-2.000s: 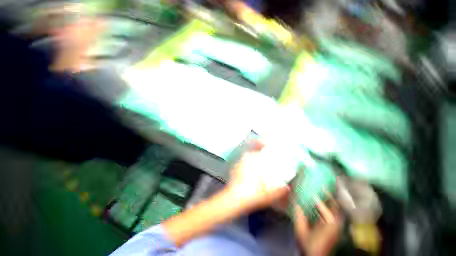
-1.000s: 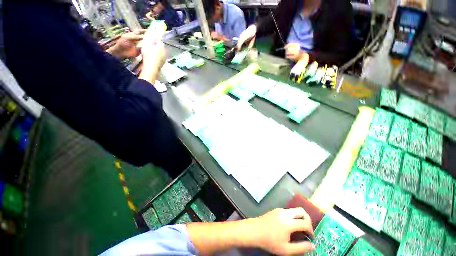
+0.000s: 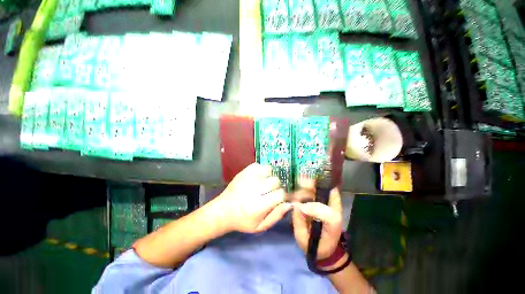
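Two narrow green circuit boards (image 3: 274, 143) lie side by side on the red-brown work pad (image 3: 237, 148). My left hand (image 3: 253, 198) is at their lower left edge, fingers curled, thumb and finger pinched together. Its fingertips meet those of my right hand (image 3: 322, 221) just below the boards; any thin wire between them is too small to make out. My right hand holds a dark soldering iron (image 3: 315, 232) with its cord looping by the wrist. The iron's upper end blurs over the right board's lower right edge.
A whitish cup (image 3: 384, 139) with silvery bits and a yellow sponge (image 3: 396, 176) stand right of the pad. Rows of green boards (image 3: 109, 123) lie left and more boards (image 3: 384, 74) beyond, split by a yellow-green strip (image 3: 250, 51). A black box (image 3: 469, 166) stands far right.
The view has swung from the bench's left side and the other workers to the pad. My right hand has come into view, and my left hand is beside it below the boards.
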